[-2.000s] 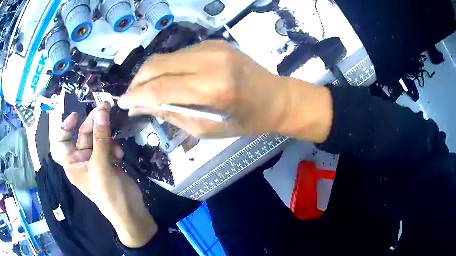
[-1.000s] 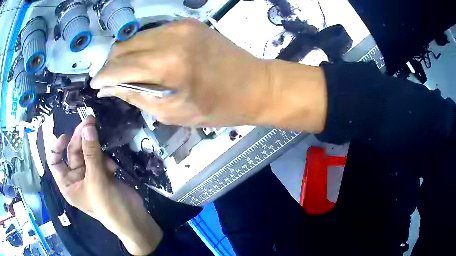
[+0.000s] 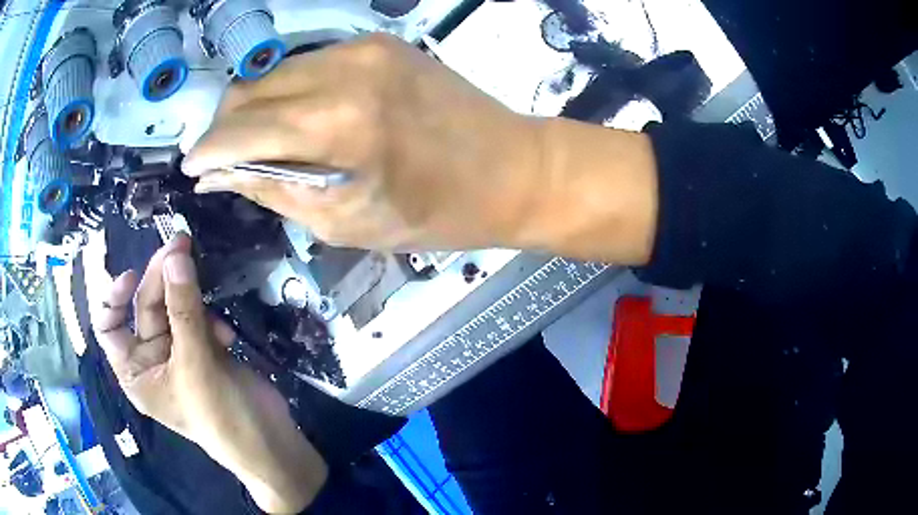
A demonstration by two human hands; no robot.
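My right hand (image 3: 372,151) holds slim silver tweezers (image 3: 292,175) like a pen, its fingertips over the open, lint-covered mechanism (image 3: 226,236); the tweezer tips are hidden by the fingers. My left hand (image 3: 181,342) is palm up at the left of the mechanism, thumb and index finger pinched on a small slotted silver plate, which looks like the presser foot (image 3: 171,226). The other left fingers are curled. No thread can be made out between the hands.
Tension dials (image 3: 163,75) with blue-ringed ends stand at the upper left. The ruler-marked cover (image 3: 483,337) runs below my right hand. Black fabric (image 3: 815,60) lies at the upper right. A red object (image 3: 632,372) and a blue one (image 3: 428,468) show below. Lint clumps (image 3: 644,86) lie on the white bed.
Since the oldest frame the view has shifted, and my right hand has moved up and away from my left fingertips. Over the last second almost nothing has moved.
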